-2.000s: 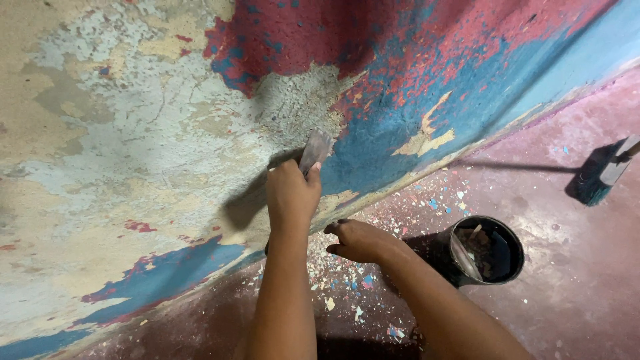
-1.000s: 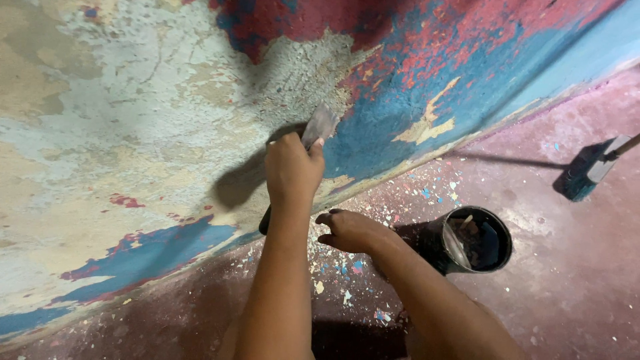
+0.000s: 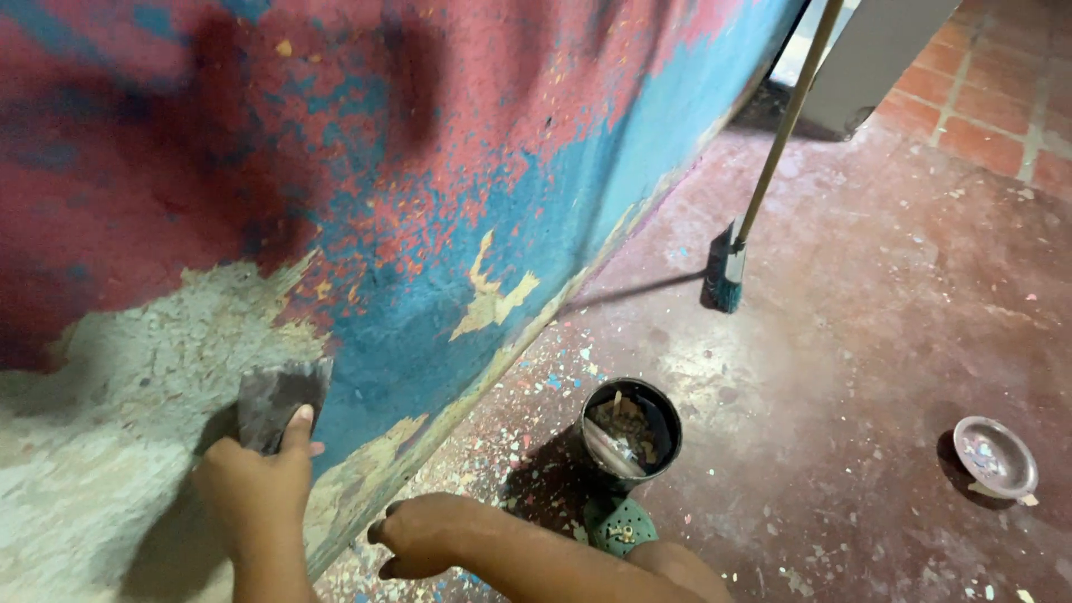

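Note:
My left hand grips a metal scraper blade, its edge against the wall where bare plaster meets blue and red paint. The thumb lies on the blade, and the handle is hidden by the hand. My right hand holds nothing visible and hovers near the foot of the wall with its fingers bent and apart, above scattered paint chips. A black bucket with debris inside stands on the floor to the right of it.
A green perforated shoe is just below the bucket. A broom with a long wooden handle stands beyond it. On the right, a shallow round dish holds paint chips. A grey panel-like object and orange floor tiles are farther back.
The view has swung far to the right, bringing in the dish, the shoe and the tiles. The left hand still holds the scraper at the wall, with more of its blade showing.

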